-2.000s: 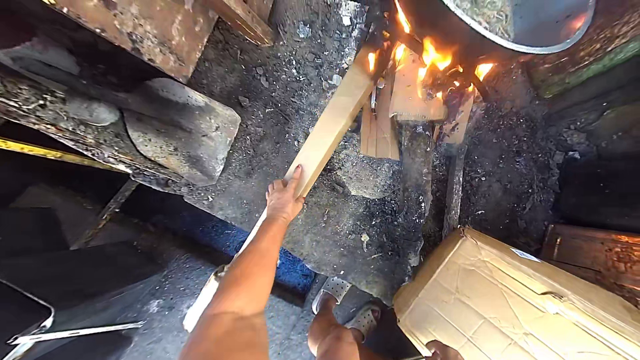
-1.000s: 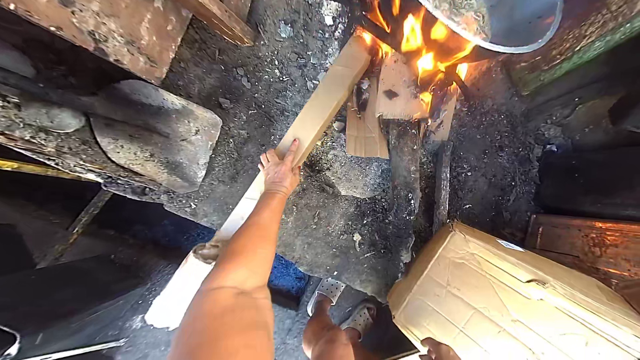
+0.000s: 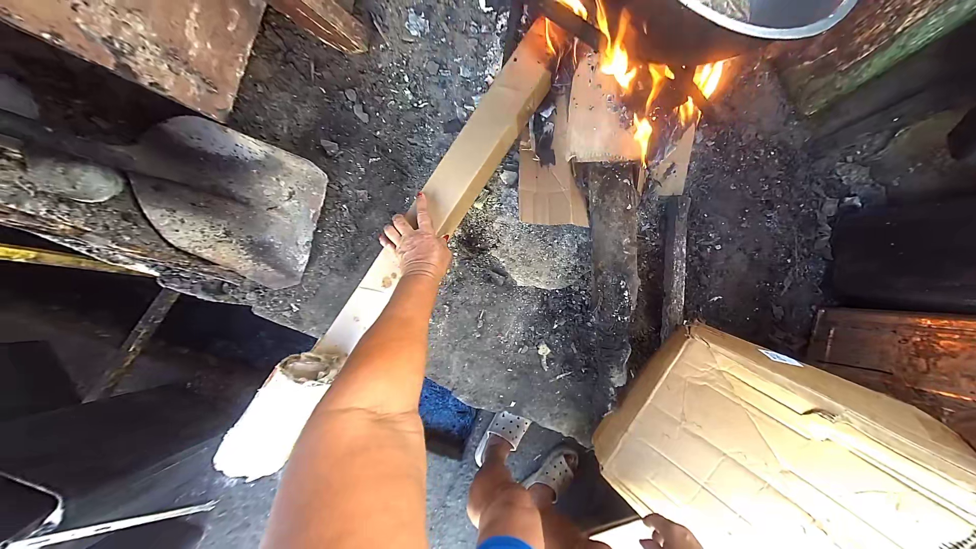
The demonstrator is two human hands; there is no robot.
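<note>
My left hand (image 3: pixel 421 248) grips a long squared wooden beam (image 3: pixel 488 145) around its middle, with the index finger along the top and the thumb at the right edge. The beam's upper end touches the flames (image 3: pixel 616 59) beside a blackened metal pot (image 3: pixel 679 34). Its lower part is pale, beside a bright white, blocky object (image 3: pixel 271 419). Cardboard pieces (image 3: pixel 553 183) and charred logs (image 3: pixel 612 252) lie at the fire. At the bottom, my right hand (image 3: pixel 669 532), partly cut off by the frame, holds the lower edge of a large cardboard box (image 3: pixel 770 435).
A sooty flat metal blade like a shovel's (image 3: pixel 236 198) lies on the left on a rough plank. My feet in perforated clogs (image 3: pixel 553 471) stand below the ledge's edge, near a blue object (image 3: pixel 444 412). Boards (image 3: pixel 900 351) lie at the right.
The flames by the beam's upper end look different in shape from frame to frame. Both hands have kept their hold on the beam and the box. The view has shifted slightly.
</note>
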